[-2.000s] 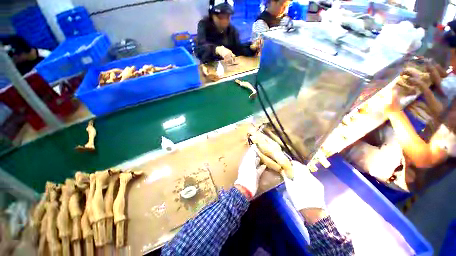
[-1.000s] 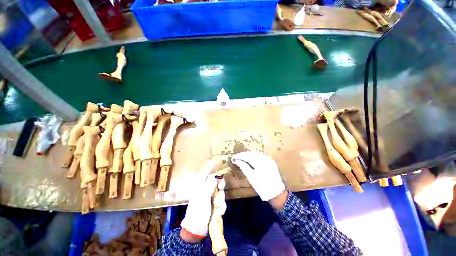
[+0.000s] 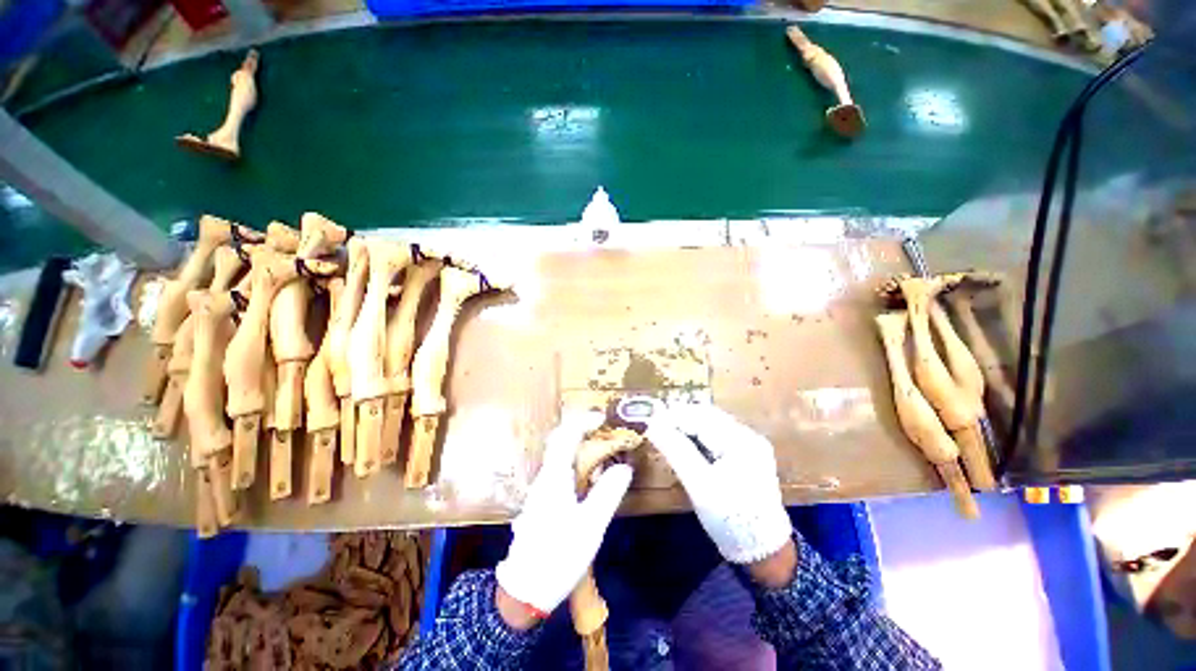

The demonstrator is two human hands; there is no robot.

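Note:
My left hand (image 3: 567,524), in a white knit glove, is closed around a tan curved wooden handle (image 3: 590,613). Its flared head points up toward the work board, and its narrow end hangs over the bench's front edge. My right hand (image 3: 721,479), also gloved, is beside the head, with its fingertips near a small white-rimmed oval dish (image 3: 636,409) on the brown-smeared work board (image 3: 682,380). Whether the right fingers hold anything cannot be told.
Many handles (image 3: 276,341) lie in a row at left and several (image 3: 938,380) at right. A white bottle (image 3: 601,216) stands by the green belt (image 3: 525,144), which carries two handles. A clear-sided box (image 3: 1128,288) is at right. Below are blue totes (image 3: 1089,577).
The view has swung from the right pile to the board, then tilted lower. The handle's head is now closer to the oval dish, which shows again between my hands.

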